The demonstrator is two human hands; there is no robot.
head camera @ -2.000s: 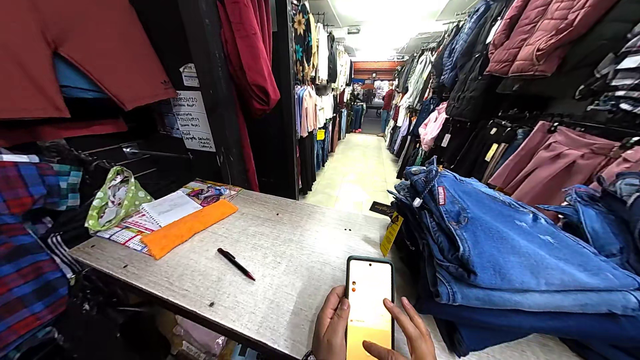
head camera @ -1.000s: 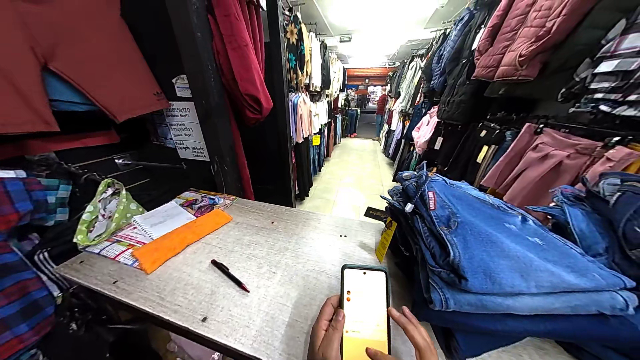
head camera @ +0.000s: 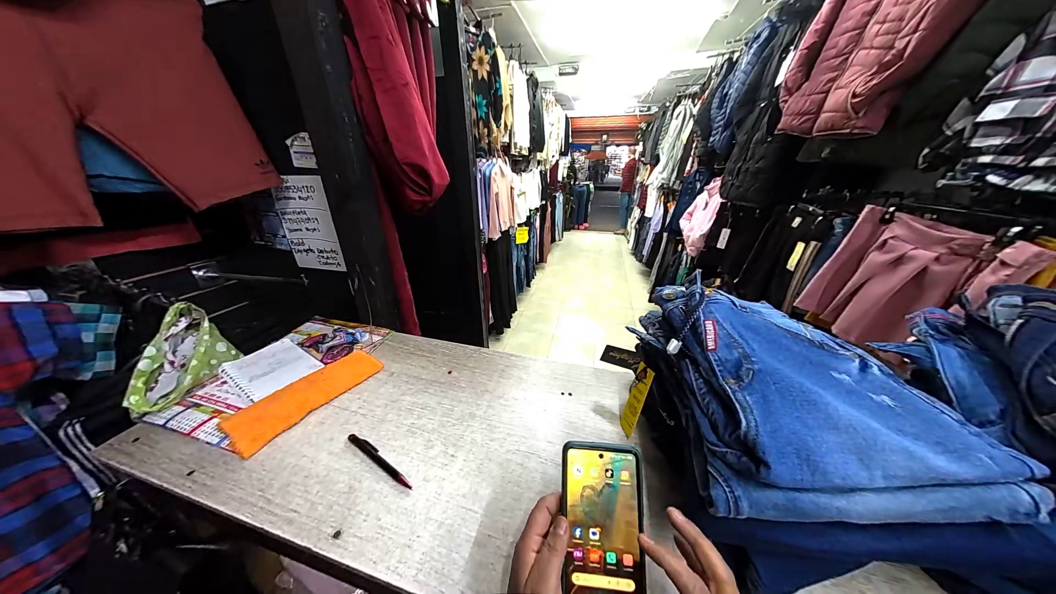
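Note:
Low in the head view, my left hand (head camera: 540,546) holds a smartphone (head camera: 602,518) in a dark case upright over the wooden table (head camera: 462,429). The phone's lit screen shows app icons on a yellow picture. My right hand (head camera: 689,554) is beside the phone's right edge with its fingers apart; whether a fingertip touches the case is hard to tell. A dark pen (head camera: 379,461) with a red tip lies to the left of the phone. Folded blue jeans (head camera: 833,396) are stacked right of my right hand, a yellow tag (head camera: 636,400) hanging at their side.
An orange cloth (head camera: 301,404), a spiral notebook (head camera: 271,369) and a green dotted fabric item (head camera: 177,359) lie on printed sheets at the table's left. Clothes racks line both sides of a tiled aisle (head camera: 569,289). Far down it stands a person in red (head camera: 628,191). Maroon garments (head camera: 396,107) hang at left.
The phone's screen has changed from a mostly white and yellow page to icons on a picture. My right fingers, over the lower screen before, are now off to its right side.

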